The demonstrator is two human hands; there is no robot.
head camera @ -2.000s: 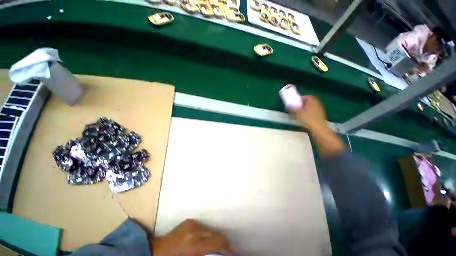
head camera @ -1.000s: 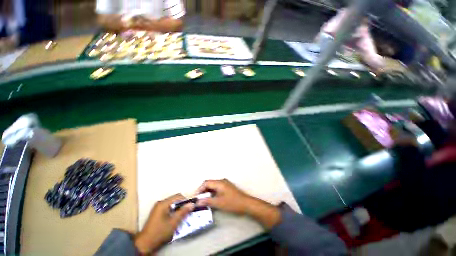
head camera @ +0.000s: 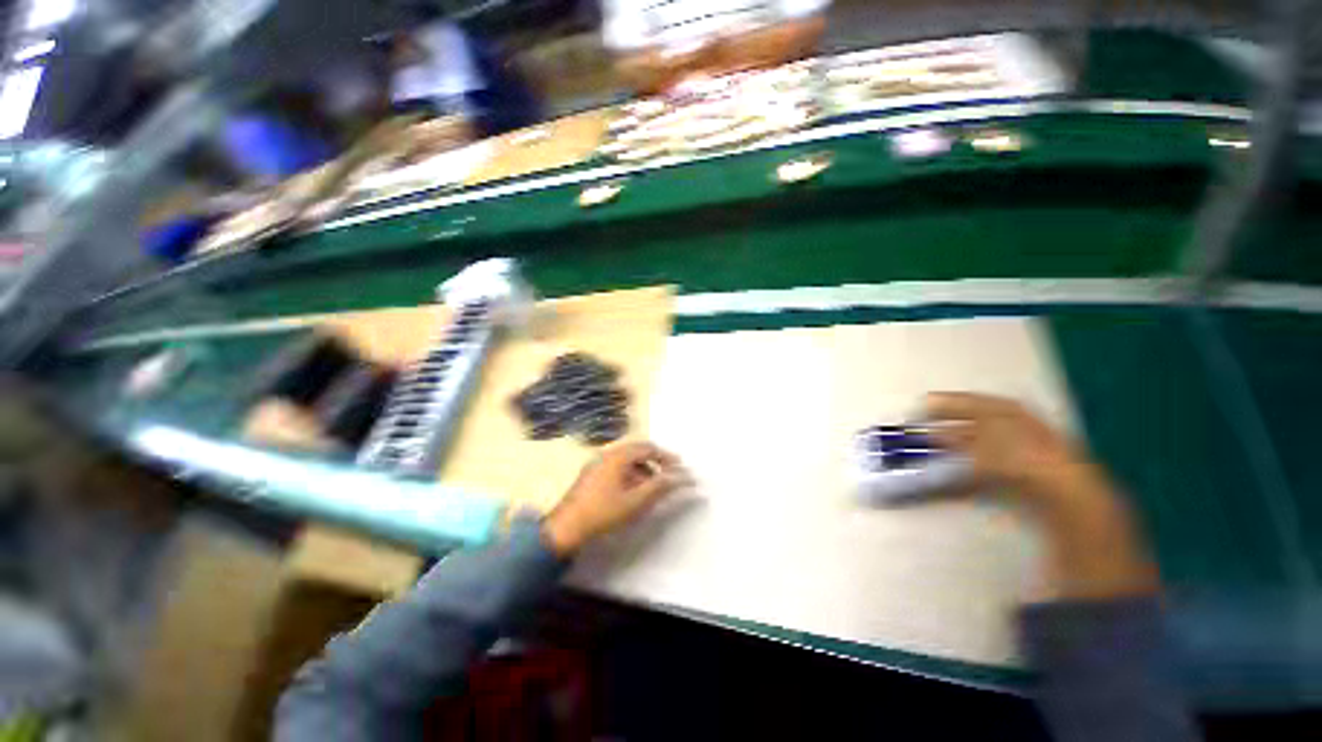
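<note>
My right hand (head camera: 1015, 457) is at the right of the cream board (head camera: 812, 573), with its fingers on a small white piece (head camera: 896, 478) that bears a dark panel (head camera: 902, 445). My left hand (head camera: 612, 496) is over the board's left part, thumb and fingertips close together. A faint pale blur shows beside its fingertips, and I cannot tell whether it is something held. The pile of black speckled modules (head camera: 573, 399) lies on the tan board (head camera: 638, 336), beyond my left hand. The frame is blurred.
A long panel tray (head camera: 421, 399) stands left of the pile, with a white cloth (head camera: 486, 283) at its far end. A teal strip (head camera: 319, 486) and black parts (head camera: 326, 380) are further left. The green belt (head camera: 725, 239) carries small assemblies; a person is behind it.
The view has swung left. My hands were together around a dark strip and a printed white sheet; now they are apart, the right one further right with the white piece. The sheet no longer shows.
</note>
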